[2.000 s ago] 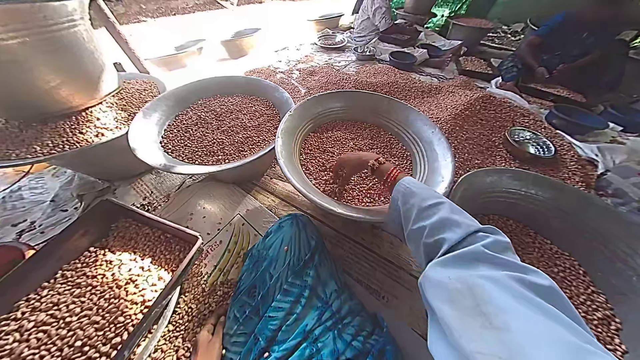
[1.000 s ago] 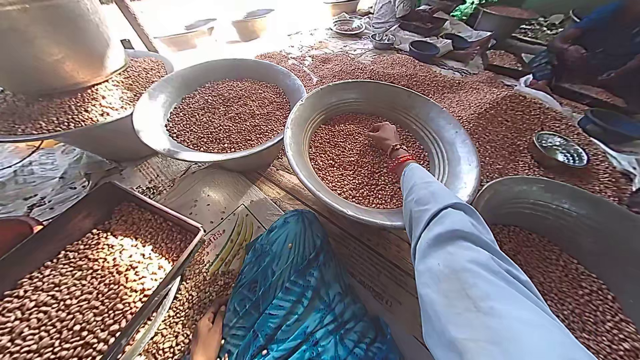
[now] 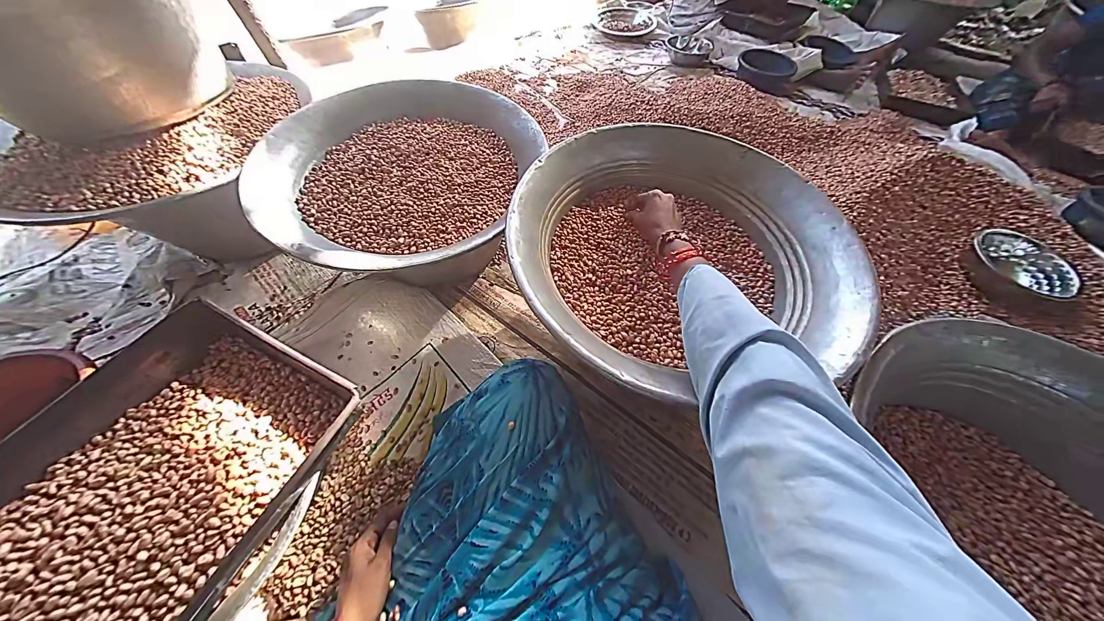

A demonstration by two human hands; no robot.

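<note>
My right hand [image 3: 655, 216], with red bangles at the wrist, reaches into a wide metal basin [image 3: 828, 267] and touches the brown nuts or seeds [image 3: 621, 293] inside. Its fingers point away from me and are partly hidden, so whether they grip anything cannot be told. Low in the view, my left hand [image 3: 369, 565] rests beside my knee in blue patterned cloth, on loose nuts or seeds [image 3: 319, 552] over printed sheeting. Just left of that hand stands a rectangular metal tray [image 3: 345, 392] holding larger-looking, paler nuts or seeds.
Another filled metal basin [image 3: 276, 190] stands left of centre, and one [image 3: 992, 354] at right. A large metal pot [image 3: 103, 69] sits on a filled basin at upper left. Behind spreads a heap of nuts or seeds [image 3: 862, 181] with a perforated metal bowl [image 3: 1026, 263]. A person sits at upper right.
My right hand has moved from the near part of the basin's contents to farther back in it. My left hand stays beside my knee.
</note>
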